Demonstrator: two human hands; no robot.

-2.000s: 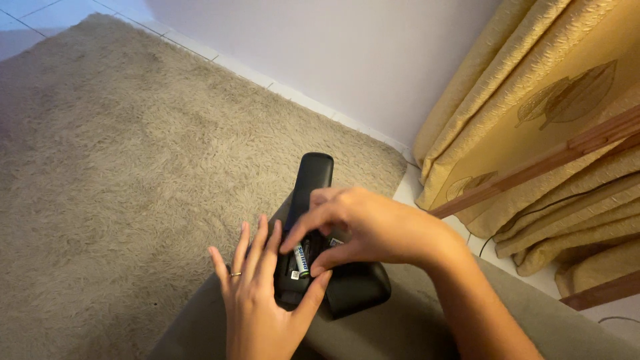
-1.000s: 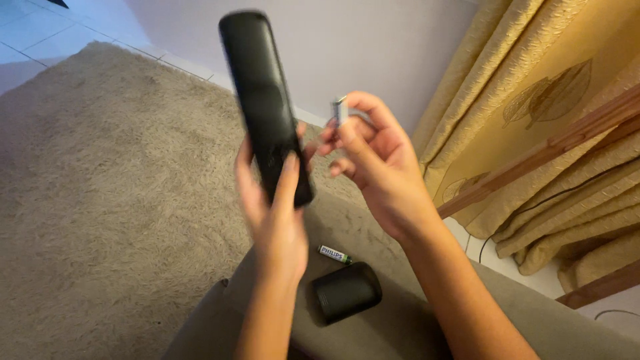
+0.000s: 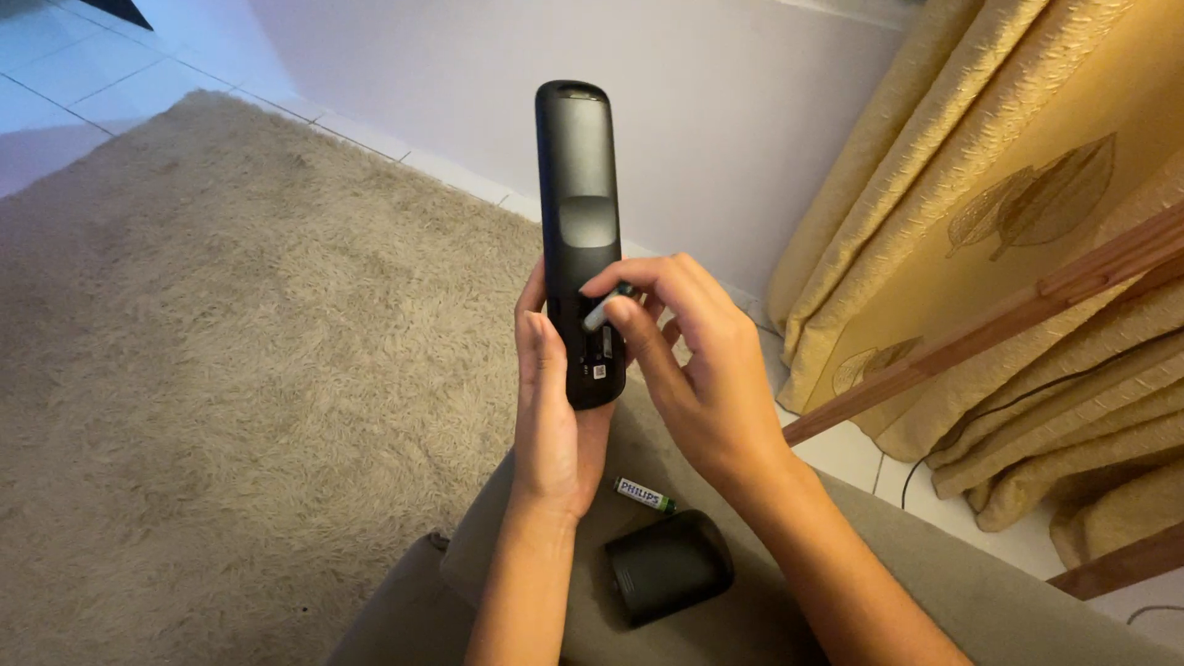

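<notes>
My left hand holds a black remote control upright, its back toward me and the battery compartment at its lower end uncovered. Between the thumb and forefinger of my right hand is a small battery, tilted over the compartment. Whether the battery touches the compartment, I cannot tell. A Philips battery lies on the grey upholstered seat below my hands. Beside it rests the black battery cover of the remote.
Grey fabric of the seat spans the bottom. A shaggy beige rug covers the floor at left, with white tiles beyond. At right are yellow curtains, a wooden bar and a thin black cable.
Two seconds ago the remote was low, near the seat, with both hands on it. It was then lifted, and a battery and the cover came into view on the seat. Since one second ago, my right hand has met the remote.
</notes>
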